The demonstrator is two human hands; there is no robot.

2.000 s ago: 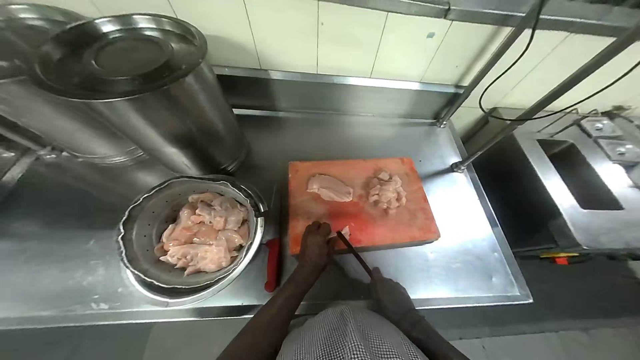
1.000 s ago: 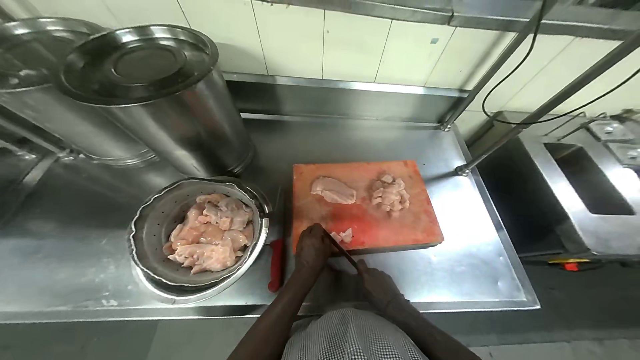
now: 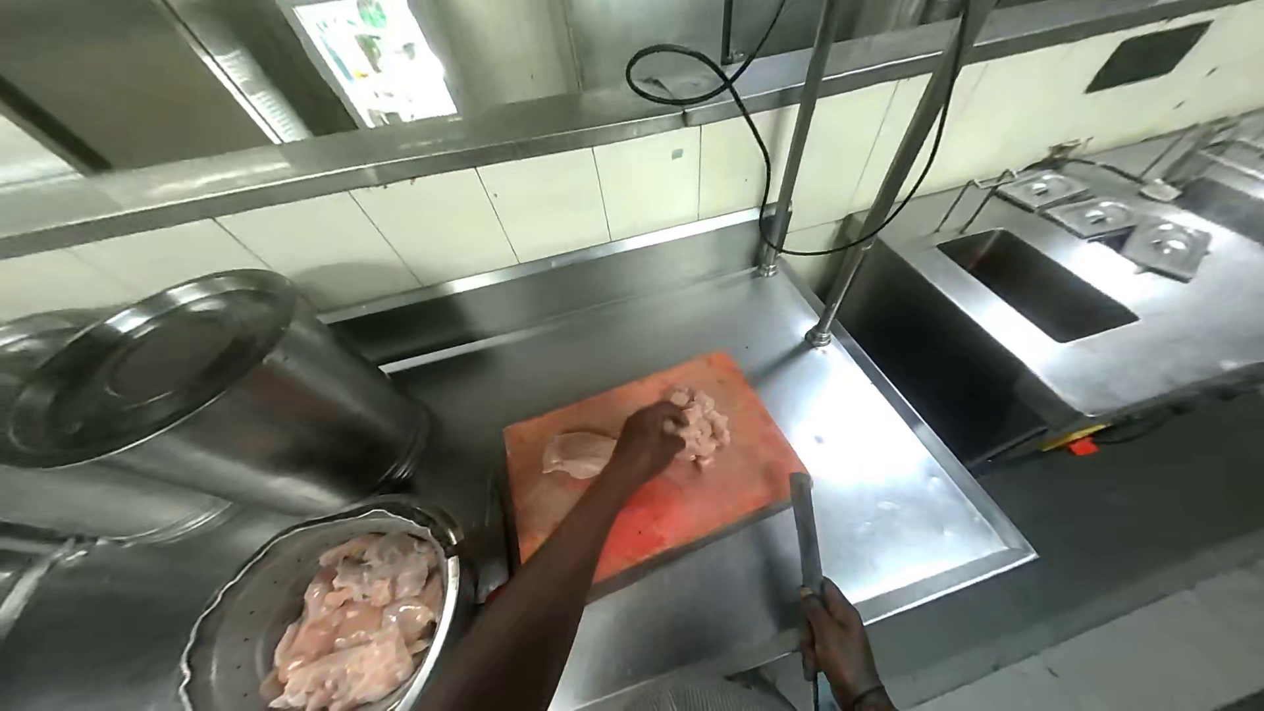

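My left hand (image 3: 649, 440) is at the left edge of a pile of cut raw chicken pieces (image 3: 703, 431) on an orange cutting board (image 3: 553, 523); its fingertips touch the pile, and whether they grip a piece cannot be told. A larger piece of raw chicken (image 3: 579, 454) lies on the board, left of that hand. Below the board's right corner, my right hand (image 3: 832, 632) is closed around a knife (image 3: 806, 528), its blade pointing up and away from me. More raw chicken (image 3: 360, 622) fills part of a metal colander (image 3: 232, 632) at lower left.
Large lidded steel pots (image 3: 197, 375) stand at the left. Steel posts (image 3: 839, 286) rise from the right side of the steel table (image 3: 889, 494), with a black cable (image 3: 765, 168) hanging by them. A counter with a rectangular well (image 3: 1037, 286) and lidded inserts is farther right.
My left hand has moved from the board's near edge to the cut pile. The knife in my right hand has come off the board to the right. The view has tilted up.
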